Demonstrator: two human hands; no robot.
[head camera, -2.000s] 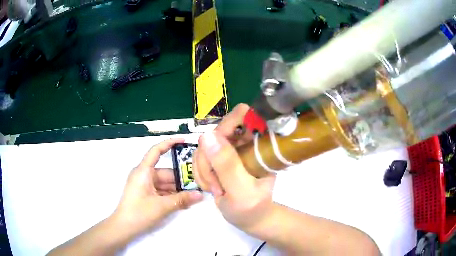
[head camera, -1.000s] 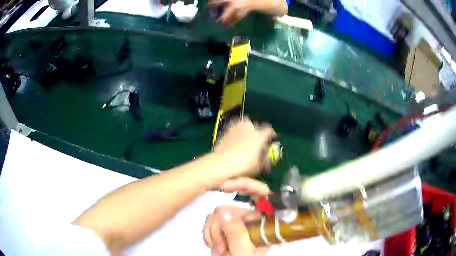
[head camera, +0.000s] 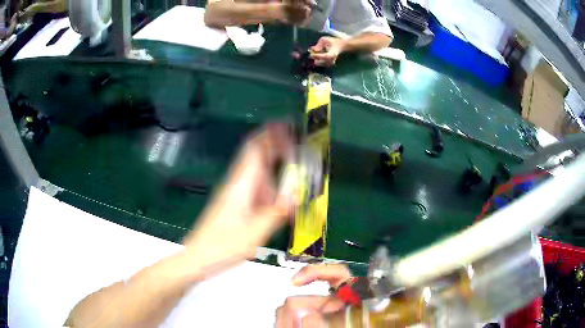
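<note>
My left hand (head camera: 247, 195) is blurred, over the belt just left of the striped guard bar (head camera: 317, 122). Its fingers are around a blurred dark and silvery adapter unit (head camera: 306, 172), whose details cannot be made out. My right hand (head camera: 311, 304), cut off by the bottom edge, is shut on the glue gun (head camera: 398, 311) by its amber barrel, near the red part. The gun's nozzle is not visible. Another adapter unit (head camera: 392, 157) with a yellow block lies on the belt right of the bar.
More dark units lie on the green conveyor belt (head camera: 365, 122). The white work sheet (head camera: 83, 256) is at the near edge. A red basket (head camera: 526, 317) holding units is at lower right. The pale supply hose (head camera: 487, 227) crosses the right side. Another person's hands (head camera: 327, 51) work opposite.
My left hand went from the bench over the bar, then back to its left side, now with a unit. A yellow-blocked unit now lies right of the bar. The gun has moved lower in view.
</note>
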